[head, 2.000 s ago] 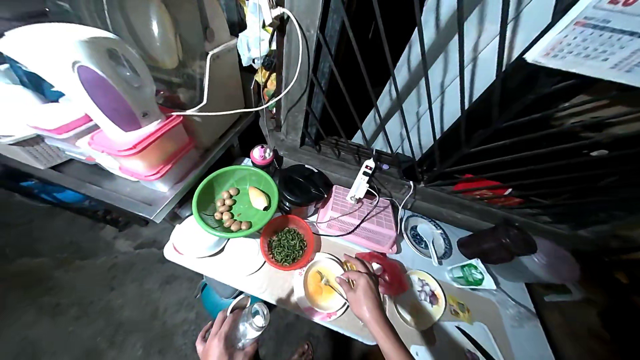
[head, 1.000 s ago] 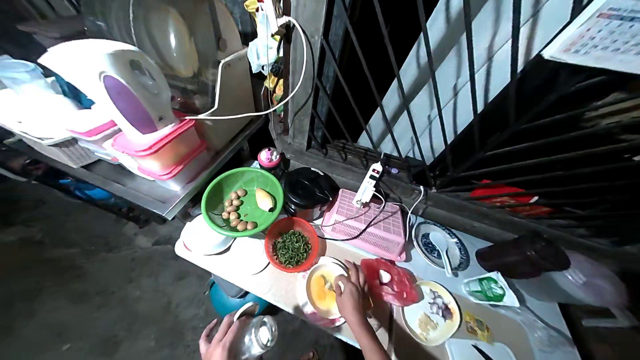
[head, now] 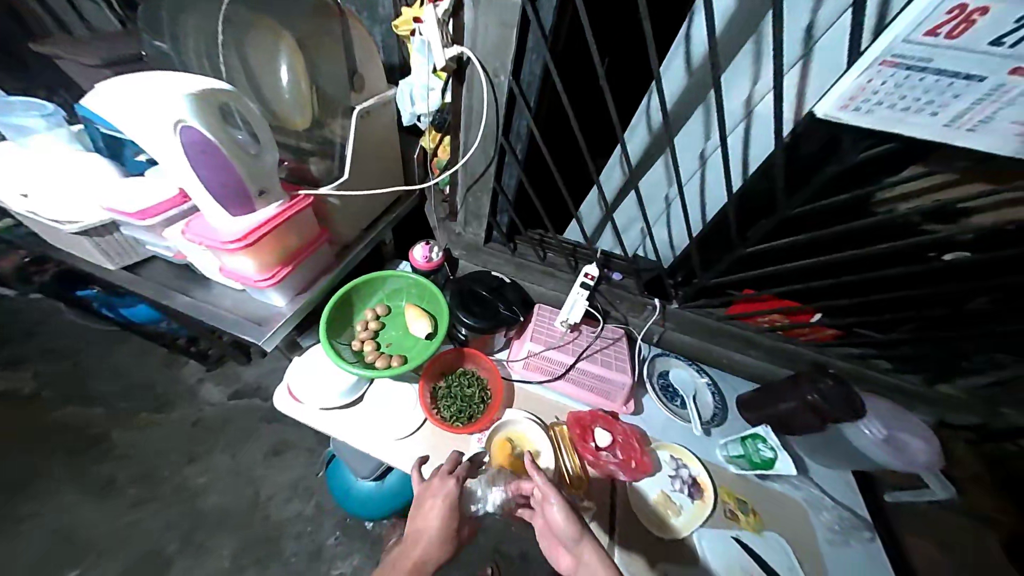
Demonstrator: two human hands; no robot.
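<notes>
My left hand [head: 440,500] grips a clear glass jar [head: 488,490] at the table's front edge. My right hand [head: 552,512] has its fingertips against the jar's other side, thumb raised. Just behind the jar is a bowl of yellow beaten egg [head: 512,452]. A bottle of golden oil [head: 568,456] lies to the right of that bowl. Beyond it is a red plastic bag [head: 624,448] with a white piece on it. An orange-red bowl [head: 480,420] holds chopped green vegetables [head: 462,397]. A plate [head: 676,524] bears chopped onion and garlic.
A green basin [head: 408,300] holds small round brown items. Behind stand a black lidded appliance [head: 484,300], a pink basket [head: 612,392] and a white power strip [head: 580,292]. A patterned plate [head: 716,404] carries a spoon. A knife [head: 752,552] lies on a white board at the right front.
My right hand has left the egg bowl and come to the jar. The left hand has brought the jar rightward and nearer the bowl. The spoon seen earlier in the egg is no longer visible.
</notes>
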